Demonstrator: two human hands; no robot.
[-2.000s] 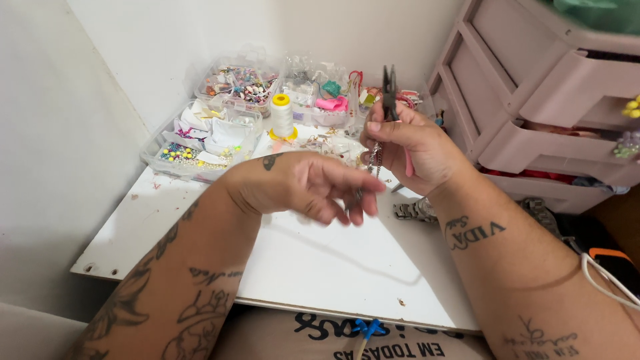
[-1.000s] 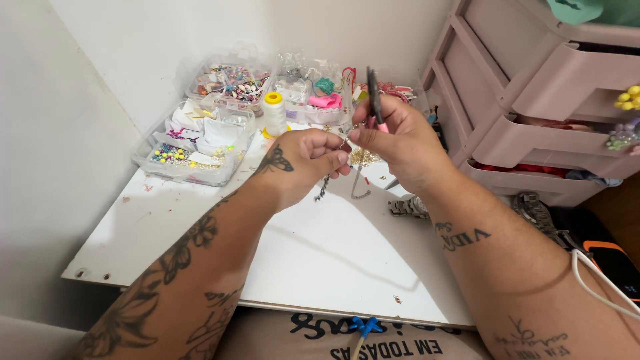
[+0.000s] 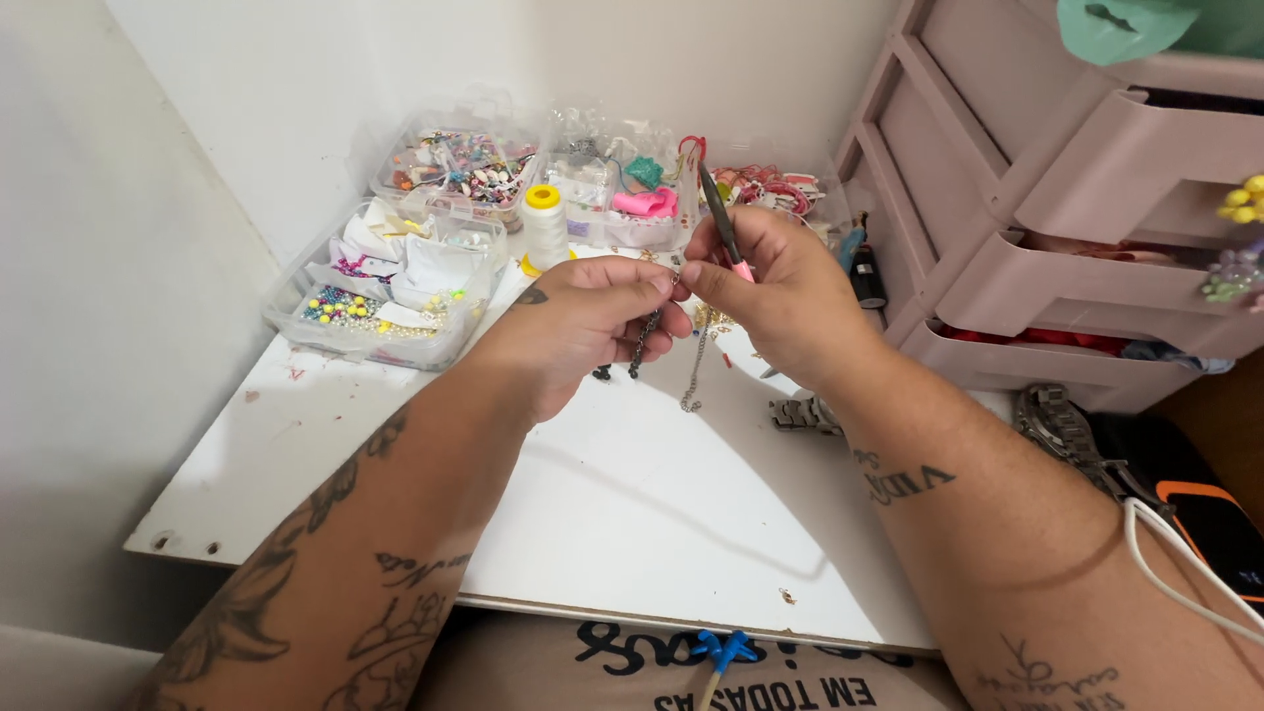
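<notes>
Thumb and fingertips of my left hand (image 3: 602, 321) pinch a dark metal chain (image 3: 644, 344), whose links hang below the fingers over the white board. My right hand (image 3: 780, 286) meets it at the fingertips, gripping the chain's small end links and a thin silver-coloured chain (image 3: 697, 370) that dangles with its lower end curled. Black-jawed pliers with pink handles (image 3: 719, 212) are tucked in my right hand, jaws pointing up; most of the handles is hidden in the palm. Whether the two chains are joined cannot be told.
Clear plastic boxes of beads (image 3: 380, 326) and craft parts (image 3: 647, 222) line the back, beside a yellow-capped thread spool (image 3: 545, 227). A metal watch (image 3: 805, 415) lies by my right forearm. Pink drawers (image 3: 1096, 286) stand at right, near a phone (image 3: 1215, 533) and white cable (image 3: 1175, 553).
Two seconds ago my hands were further apart, with the left fingers spread and blurred; now the fingertips meet at the chain. The pliers stay in my right hand, tilted more to the left.
</notes>
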